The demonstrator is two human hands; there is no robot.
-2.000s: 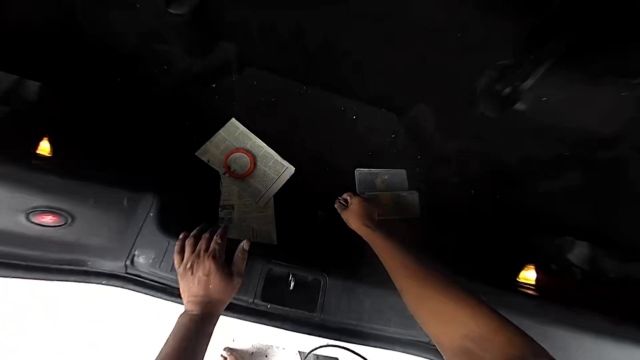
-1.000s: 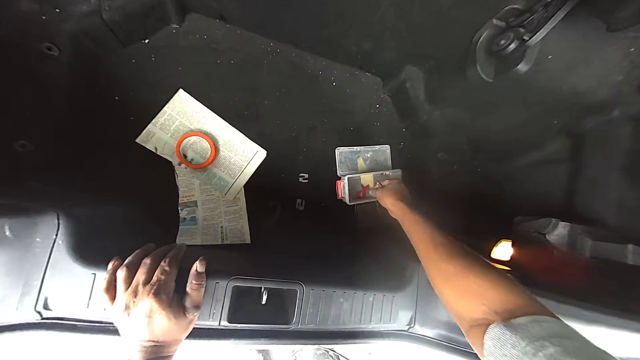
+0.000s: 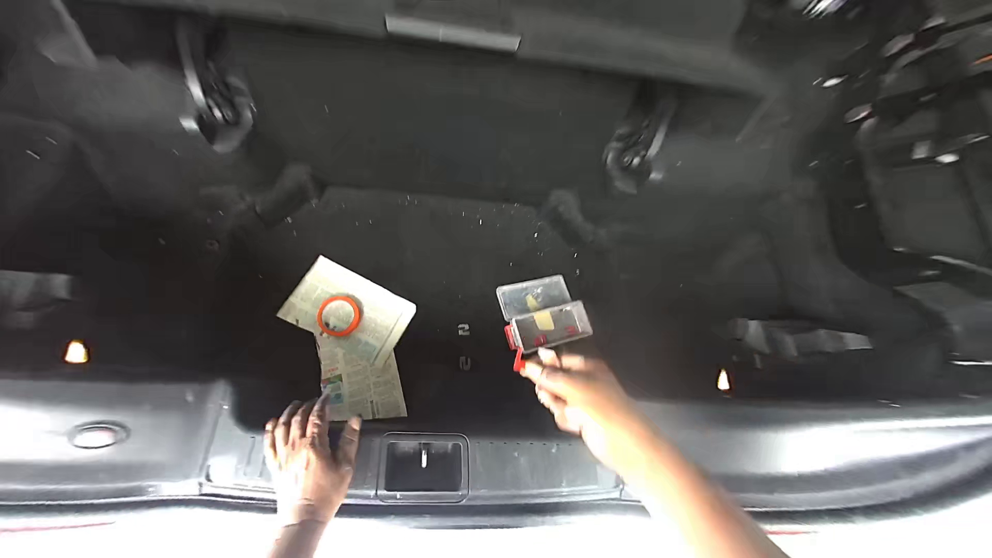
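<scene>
My right hand (image 3: 570,387) pinches a small red piece (image 3: 519,360) between thumb and finger, just below a clear plastic case (image 3: 535,293). The case lies with its lid raised on the dark trunk floor, with red pieces and something yellowish inside. My left hand (image 3: 310,457) rests with fingers spread on the trunk sill, holding nothing, its fingertips near the lower newspaper sheet (image 3: 364,384). An orange ring (image 3: 339,316), perhaps a roll of tape, lies on the upper newspaper sheet (image 3: 391,310).
A recessed latch (image 3: 424,465) sits in the sill between my hands. Two small metallic pieces (image 3: 463,330) lie between newspaper and case. Dark hinge-like fittings (image 3: 634,159) stand farther back, and small lamps (image 3: 76,352) glow at both sides.
My right hand has drawn back from the case toward the sill and now has a red piece at its fingertips. My left hand stays on the sill. The view has shifted.
</scene>
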